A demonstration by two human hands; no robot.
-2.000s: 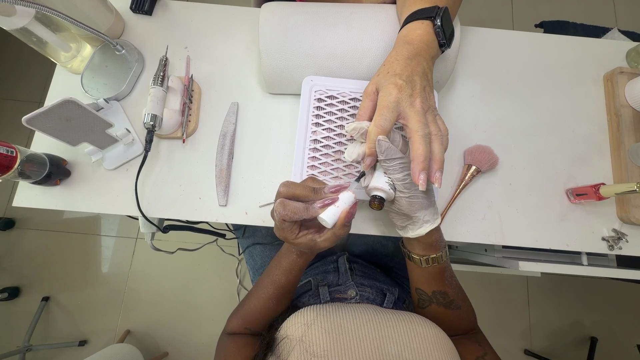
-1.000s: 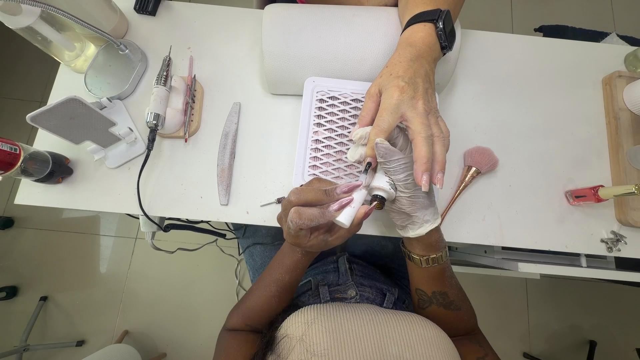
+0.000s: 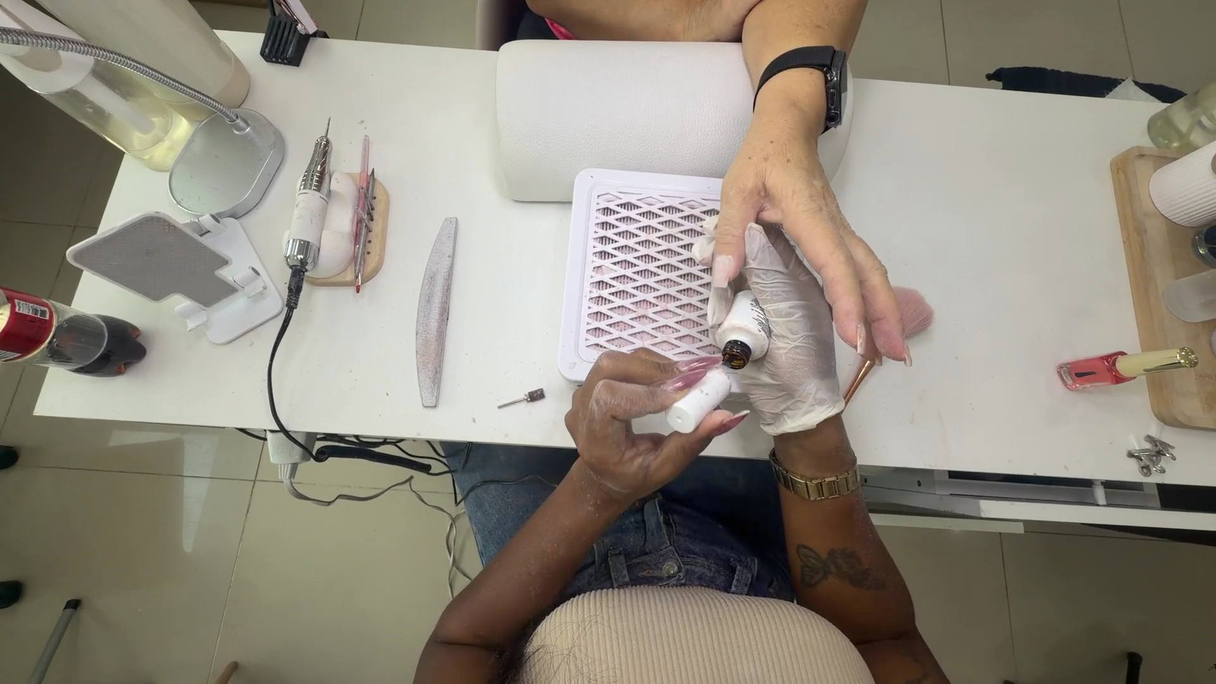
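My bare left hand [image 3: 641, 413] pinches the white cap [image 3: 698, 401] of a nail product between fingers and thumb. The cap lies close to the dark neck of a small white bottle [image 3: 747, 325]; its brush is not clearly visible. My right hand [image 3: 788, 332], in a whitish translucent glove, holds the bottle in its palm, neck tilted toward the cap. Its gloved fingers also touch the thumb side of another person's hand [image 3: 807, 209], which reaches in from above with a black watch [image 3: 826, 85]. Beneath lies a white nail dust collector [image 3: 579, 285] with a diamond-pattern grille.
A white armrest cushion [image 3: 617, 114] sits behind. To the left are a nail file [image 3: 436, 313], a small drill bit [image 3: 521, 398], a corded nail drill [image 3: 309, 209] and a phone stand [image 3: 228, 285]. A pink brush [image 3: 912, 312], red polish bottle [image 3: 1092, 370] and wooden tray [image 3: 1145, 285] lie right.
A second ago the applicator brush was at the other person's thumb; now the cap is down beside the bottle's neck. My left hand has drawn back from that thumb, and the drill bit shows fully.
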